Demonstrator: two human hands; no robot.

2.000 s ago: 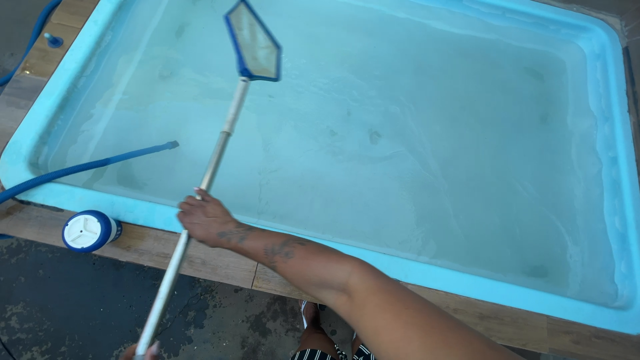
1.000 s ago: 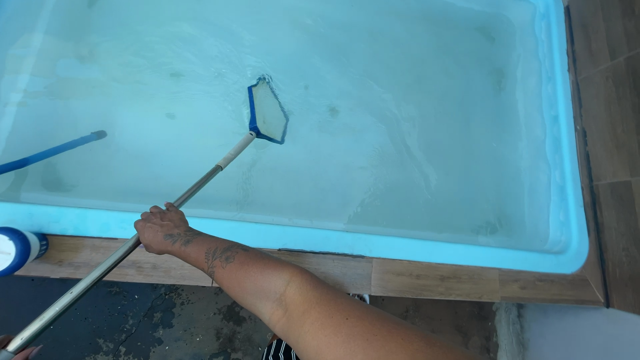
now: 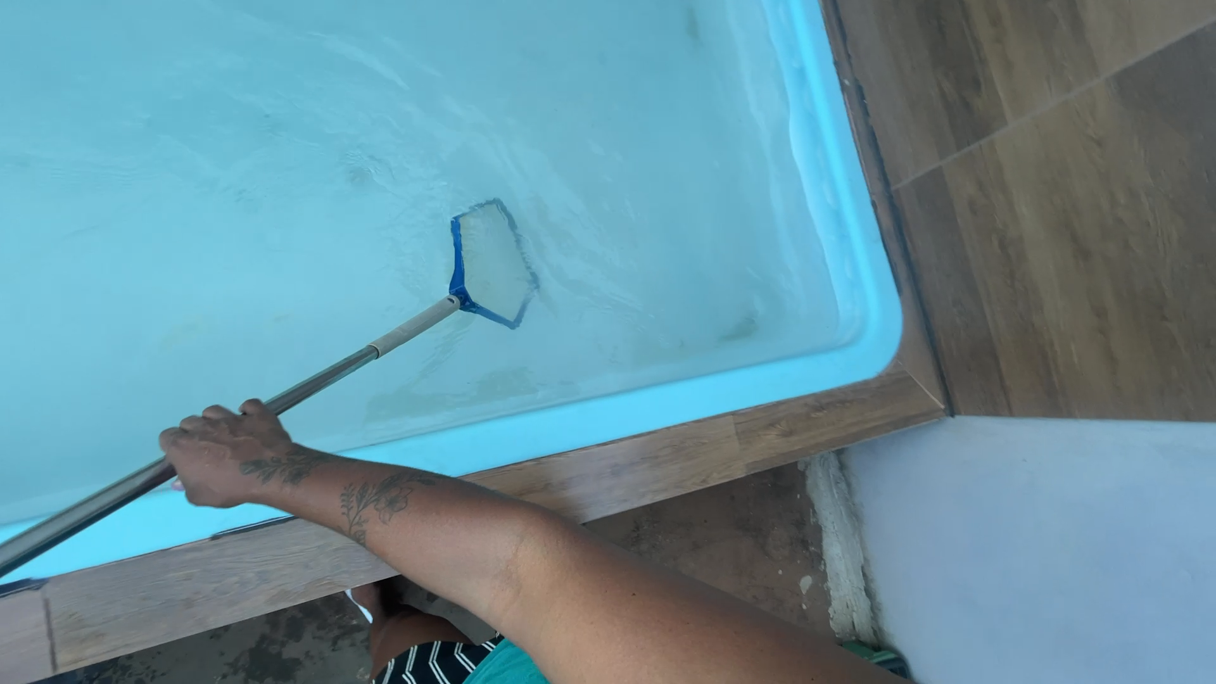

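Observation:
My right hand [image 3: 226,456] is closed around the metal telescopic pole [image 3: 318,382] of a pool skimmer, above the near rim. At the pole's far end, the flat skimmer net [image 3: 496,266] with a blue frame lies in the water, at least partly under the surface. The pole runs out of view at the lower left. My left hand is outside the picture. Around the net is the water of a light-blue pool [image 3: 646,404].
Wood-look tile edging [image 3: 627,475] borders the near side of the pool. More wood-look tiles [image 3: 1073,209] lie at the right, above a pale smooth surface [image 3: 1045,541]. Dark, stained ground [image 3: 712,532] shows below the edging.
The skimmer net was raised over the pool two seconds ago and is now in the water. The view has shifted right; the blue hose and the white-and-blue round container have left it.

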